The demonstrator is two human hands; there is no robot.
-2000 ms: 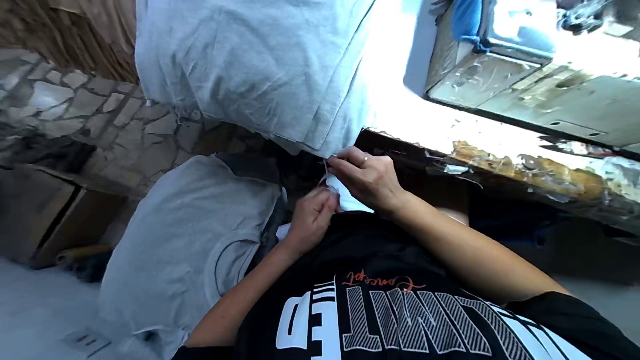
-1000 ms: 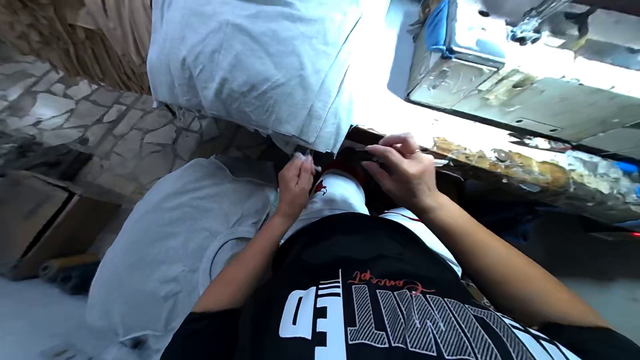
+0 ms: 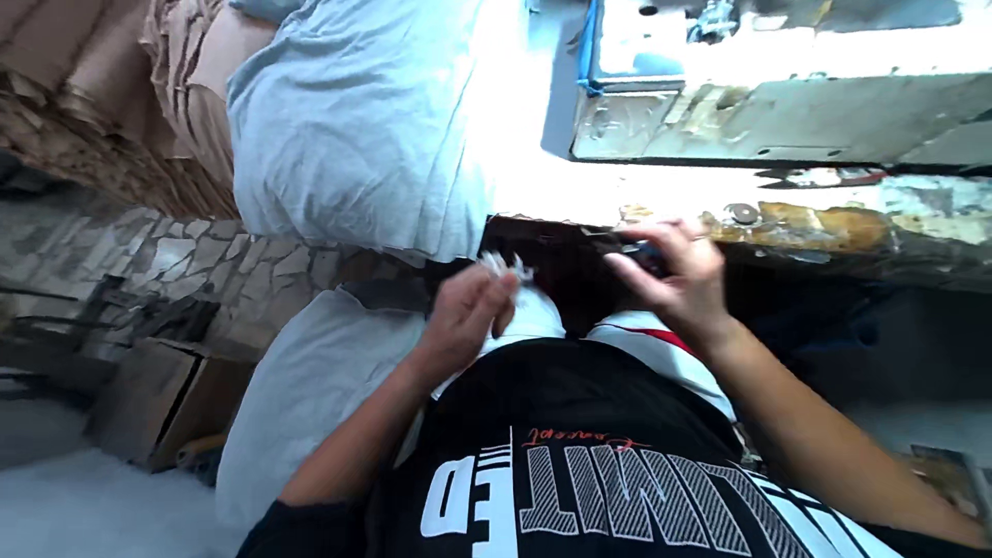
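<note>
My left hand (image 3: 469,310) pinches a small tuft of white threads (image 3: 508,266) between thumb and fingers, above my lap. To its right, my right hand (image 3: 682,279) holds a small dark tool (image 3: 601,236) with a thin tip, close to the table edge; its exact kind cannot be told. Light grey-blue fabric (image 3: 356,132) lies piled on the table and hangs over its front edge, beyond my left hand. More grey fabric (image 3: 302,395) is heaped low on the left, beside my leg.
A pale machine base (image 3: 744,116) stands on the worn table (image 3: 643,182). A hand tool with red on its handles (image 3: 829,178) lies along its front. Brown fabric (image 3: 186,85) is stacked at the upper left. A cardboard box (image 3: 155,403) stands on the stone-paved floor (image 3: 256,260).
Two seconds ago my hands were together at the fabric's hanging corner; now they are apart. The right hand has moved right, and the dark tool and white tuft now show plainly.
</note>
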